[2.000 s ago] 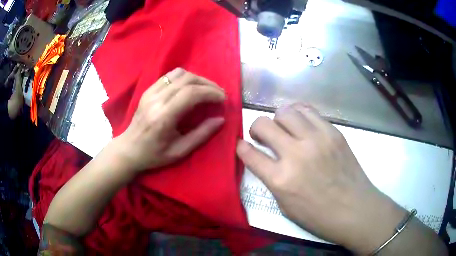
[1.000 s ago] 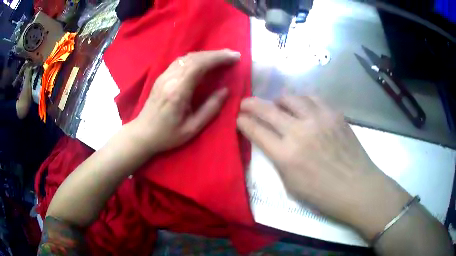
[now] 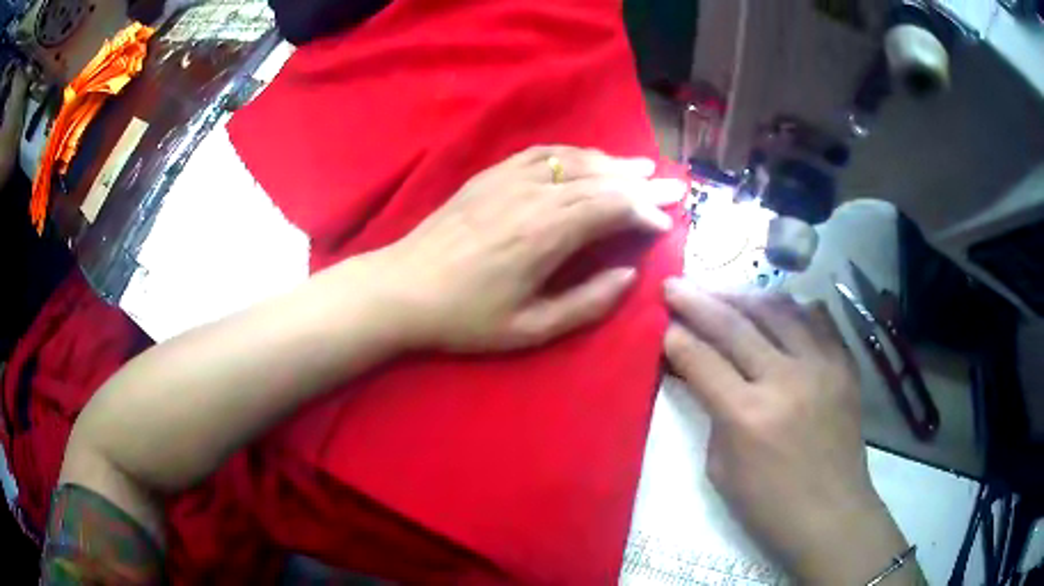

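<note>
The red garment panel (image 3: pixel 504 429) lies over the white table, its right edge close beside the lit needle area (image 3: pixel 727 235). My left hand (image 3: pixel 521 246) lies palm down on the panel, fingers spread, fingertips near the edge by the presser foot. My right hand (image 3: pixel 778 395) is at the panel's right edge, thumb and index fingertips touching it; whether they pinch the cloth is hidden. The dark thread snips (image 3: pixel 893 355) lie on the machine bed (image 3: pixel 950 389) right of my right hand, blades pointing up and left.
The machine head (image 3: pixel 801 172) stands at the upper right with a pale round knob (image 3: pixel 917 57). Crumpled darker red cloth (image 3: pixel 69 378) lies at the lower left. Orange strips (image 3: pixel 92 103) are at the far left. The white table (image 3: pixel 223 269) shows beside the panel. Dark cables are at the lower right.
The view has shifted and shows more of the machine head. The panel's edge and both hands have moved up to the needle area. The snips still lie on the bed.
</note>
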